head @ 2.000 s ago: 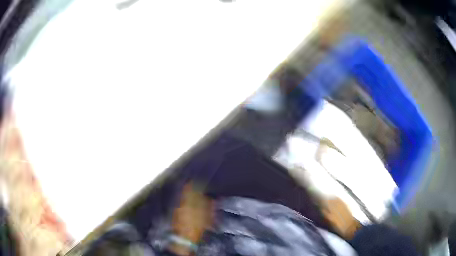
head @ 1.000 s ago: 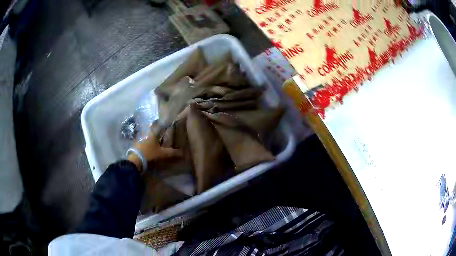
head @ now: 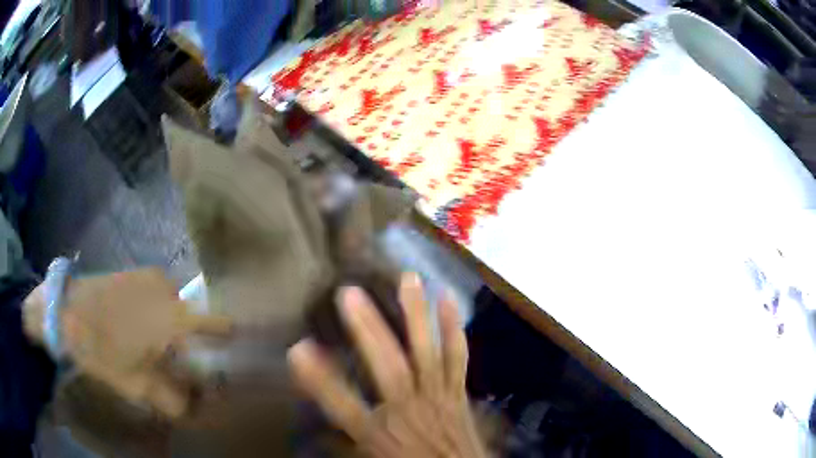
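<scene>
Brown fabric pieces [head: 255,224] stand up in a large blurred bunch at the centre left, with pointed upper ends. My left hand [head: 121,326], with a pale band at the wrist, is at the left beside the lower part of the bunch; its fingertips point right, and blur hides whether they grip cloth. My right hand [head: 398,385] is at the bottom centre, back up, fingers spread over the lower brown cloth. Whether it touches the cloth is unclear. A pale rim of the white tub [head: 429,259] shows to the right of the cloth.
A cream board with red printing [head: 412,98] lies beyond the bunch. The white table [head: 617,233] fills the right side, its brown front edge running diagonally beside the tub. A person in blue [head: 237,36] is at the top left, near the cloth's upper tips.
The white table came into view at the right, then my left hand in the tub. Now the brown pieces stand higher, my right hand has appeared, and my left hand is farther left.
</scene>
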